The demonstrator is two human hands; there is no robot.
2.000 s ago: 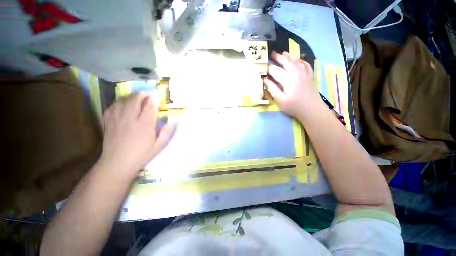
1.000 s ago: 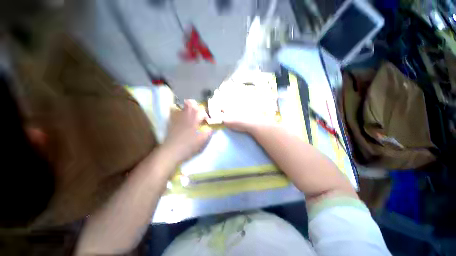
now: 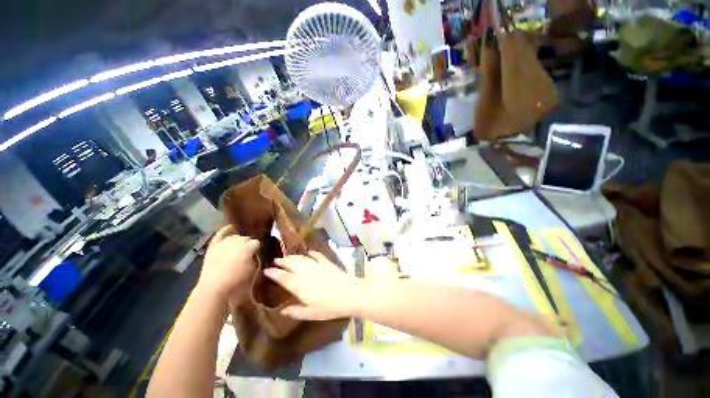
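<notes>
A brown bag (image 3: 292, 330) with its mouth open towards me is at the left edge of the pale table. A thin brown handle loop (image 3: 336, 186) stands up from its far side. My left hand (image 3: 227, 260) grips the bag's left rim, with the fingertips at the opening. My right hand (image 3: 311, 286) lies over the right side of the opening, its fingers on the bag's edge. The inside of the bag is dark. The white sewing machine head (image 3: 366, 214) with a red logo stands just right of the bag.
The template table (image 3: 483, 364) has yellow tape strips. A slim red-and-black tool (image 3: 572, 267) lies on its right part. A white-framed screen (image 3: 574, 159) stands beyond. A round fan (image 3: 333, 53) is above the machine. Brown bags are piled at right (image 3: 689, 210), and another hangs behind (image 3: 512, 82).
The view has lifted and turned left. Both hands have moved from the template to the brown bag at left and now hold its opening. The handle loop now stands up.
</notes>
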